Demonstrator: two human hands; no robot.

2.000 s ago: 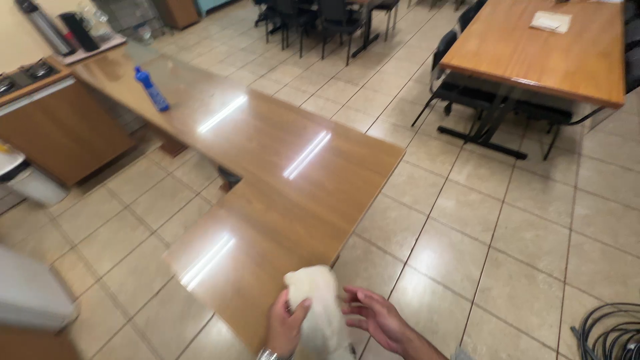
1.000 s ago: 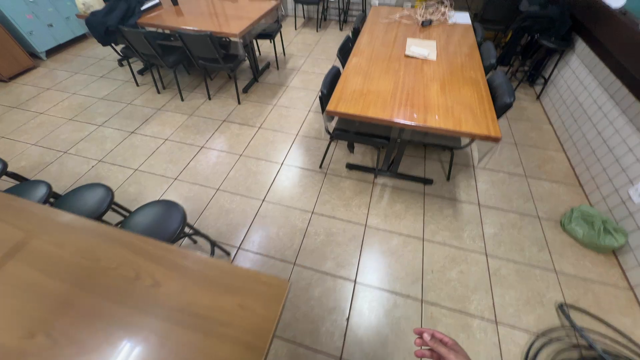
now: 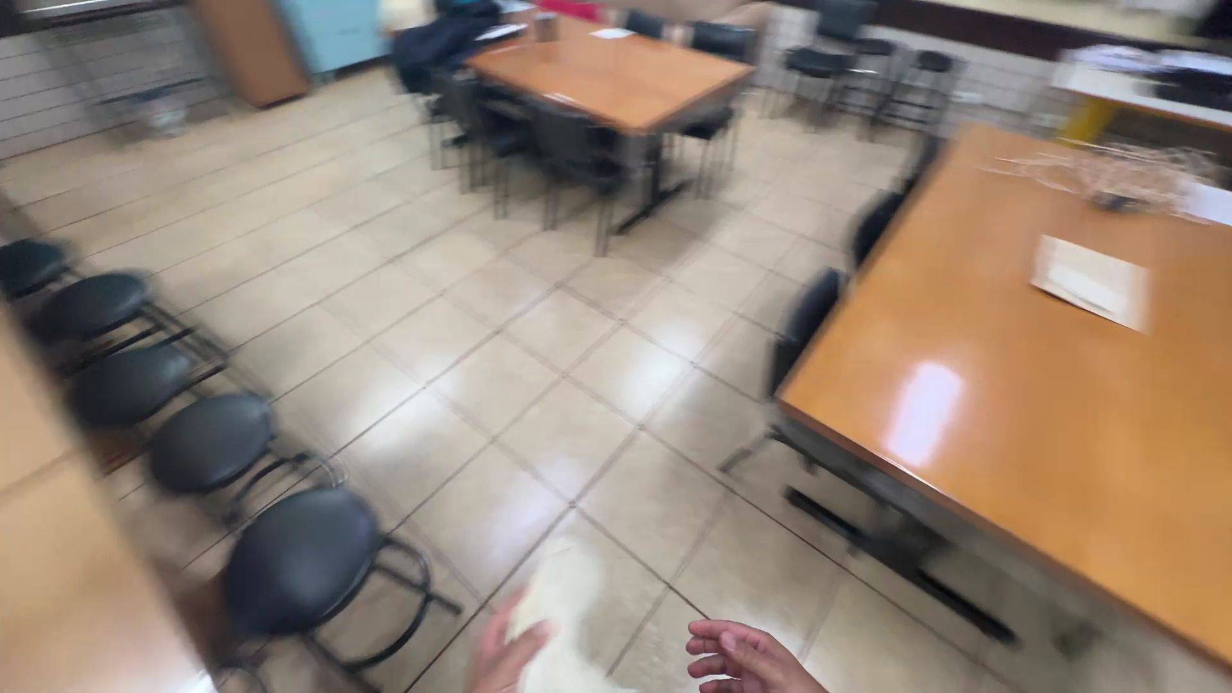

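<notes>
At the bottom centre my left hand (image 3: 508, 647) grips a pale, soft-looking item (image 3: 563, 621), perhaps cloth; blur hides its exact kind. The thumb lies over its near side, and its lower end runs out of the frame. To its right, my right hand (image 3: 746, 657) is held over the tiled floor with fingers slightly curled and apart, touching nothing visible.
Black round stools (image 3: 303, 563) line the wooden counter (image 3: 58, 500) at left. A wooden table (image 3: 1020, 385) at right bears a paper sheet (image 3: 1092, 284) and tangled strands (image 3: 1107, 178). Another table (image 3: 616, 72) with black chairs stands farther back, beyond tiled floor (image 3: 568, 404).
The view has swung far from the counter toward the dining tables. My left hand and the pale item, out of view one second ago, show again; it held the item two seconds ago too.
</notes>
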